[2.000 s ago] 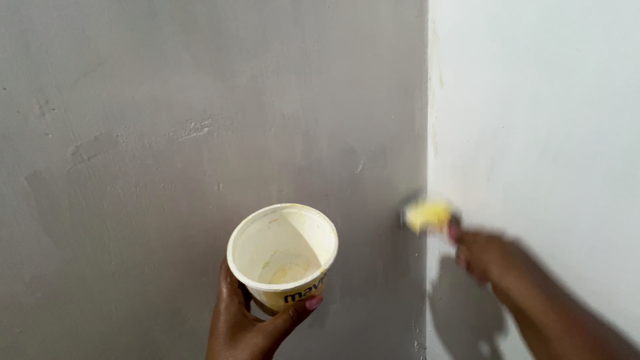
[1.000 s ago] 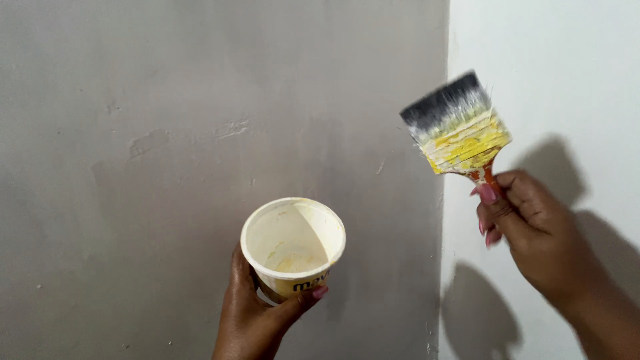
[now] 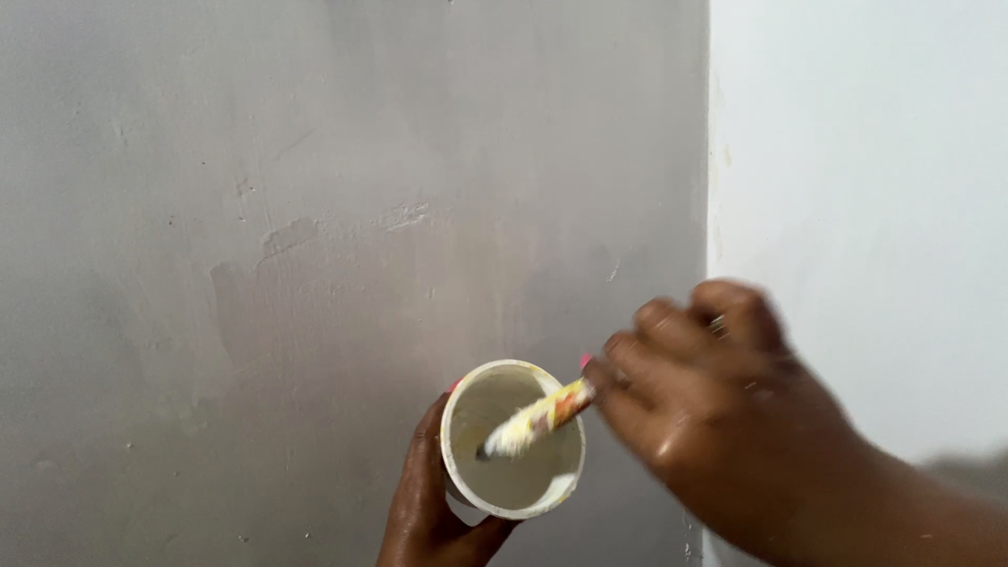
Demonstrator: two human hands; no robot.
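Note:
A white plastic tub [image 3: 450,441] sits low in the view, its open mouth facing me, with my left hand [image 3: 441,504] wrapped around its left side and underside. My right hand [image 3: 701,402], slightly blurred, grips a paintbrush [image 3: 543,420] by its handle. The brush is seen edge-on, with yellow and white paint on it, and its dark bristle tip points down and left into the mouth of the tub. Whether the tip touches the bottom of the tub cannot be told. Paint marks show on the rim.
A grey wall [image 3: 354,197] with uneven patches, scrapes and small flaking spots fills the left and centre. It meets a white wall [image 3: 858,173] at a vertical corner on the right. A shadow falls on the white wall at the lower right.
The right hand has brought the brush from near the corner, where it was raised with bristles up a second ago, down and left into the tub. The tub's mouth is now turned more toward me.

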